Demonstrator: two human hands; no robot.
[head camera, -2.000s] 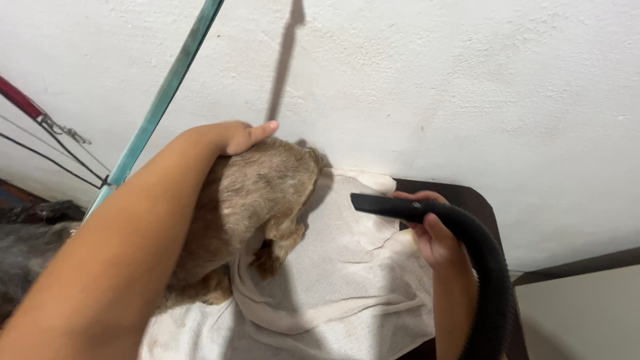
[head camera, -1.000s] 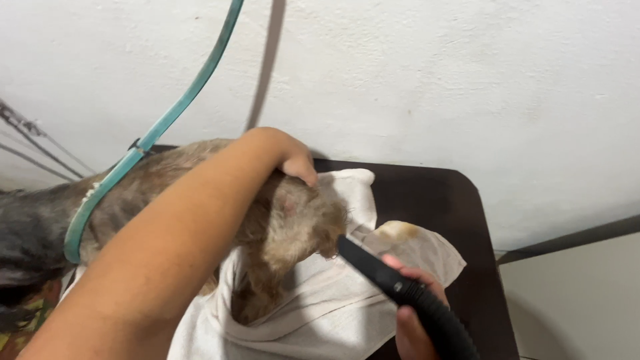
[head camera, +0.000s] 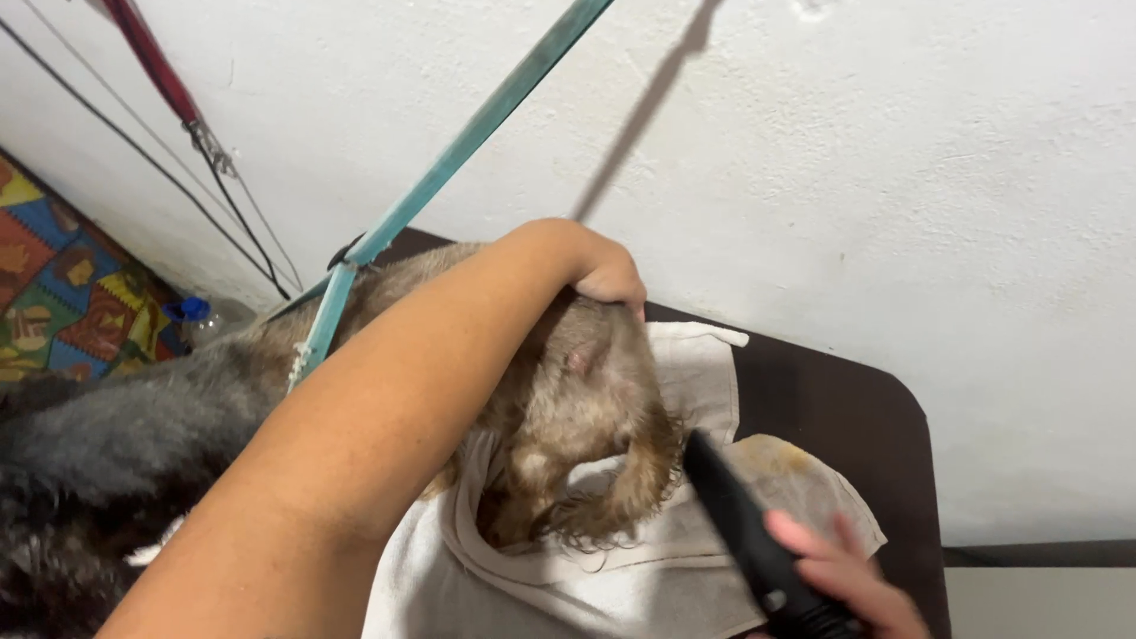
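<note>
A dog with short brown fur (head camera: 577, 399) stands on a white towel (head camera: 692, 373), its hind end toward the right. My left hand (head camera: 612, 271) rests over the dog's rump, fingers curled down its far side and partly hidden; whether it grips is unclear. In my right hand (head camera: 834, 568) is a black dryer nozzle (head camera: 732, 497), its tip close to the wet, curly fur of a hind leg. A teal strap (head camera: 479, 133) loops around the dog's body. My left forearm hides part of its back.
The towel lies on a dark table (head camera: 834, 399) against a white wall (head camera: 887, 177). Dark-coated fur (head camera: 133, 444) fills the lower left. A red strap (head camera: 151, 58) with a metal clip, a blue-capped plastic bottle (head camera: 209, 321) and a colorful patterned cloth (head camera: 71, 275) are at the left.
The nozzle has moved from beside the dog to near its hind leg, and its tip now points lower than a second ago. My left hand remains at the rump.
</note>
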